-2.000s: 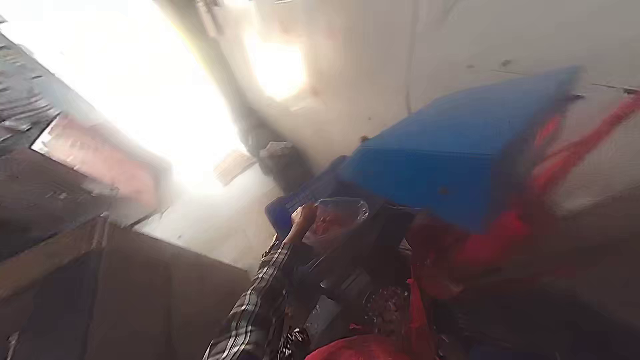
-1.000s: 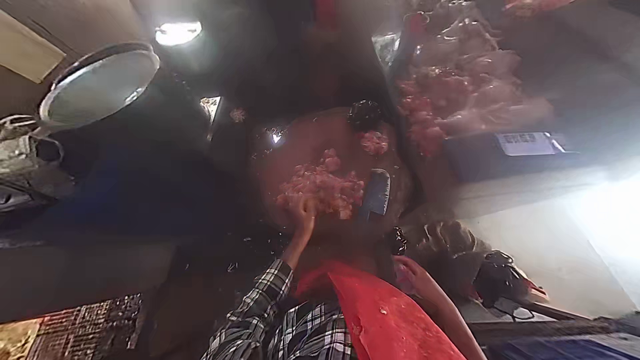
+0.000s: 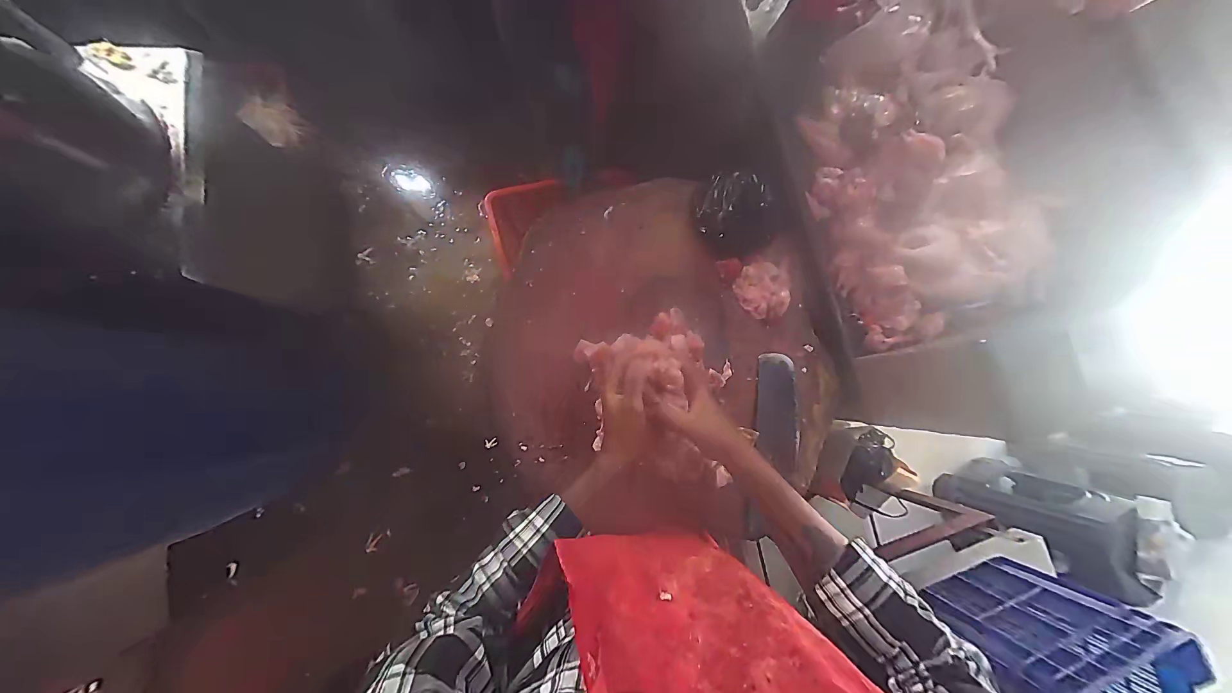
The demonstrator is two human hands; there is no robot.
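Note:
Both my hands are on a heap of pale pink raw meat pieces on a round chopping block. My left hand presses into the near left side of the heap. My right hand cups its right side, close beside the left. To the right of them a cleaver-like blade lies on the block. A small clump of meat and a black plastic bag sit at the block's far right.
Whole plucked poultry and meat are piled on a raised surface at the right. A blue plastic crate and a grey case stand at the lower right. An orange-red basket is behind the block. Scraps litter the floor at left.
My right hand has come from beside the red apron onto the meat, next to my left hand. Two seconds ago my left hand was at a clear plastic bag or container. The view has swung greatly.

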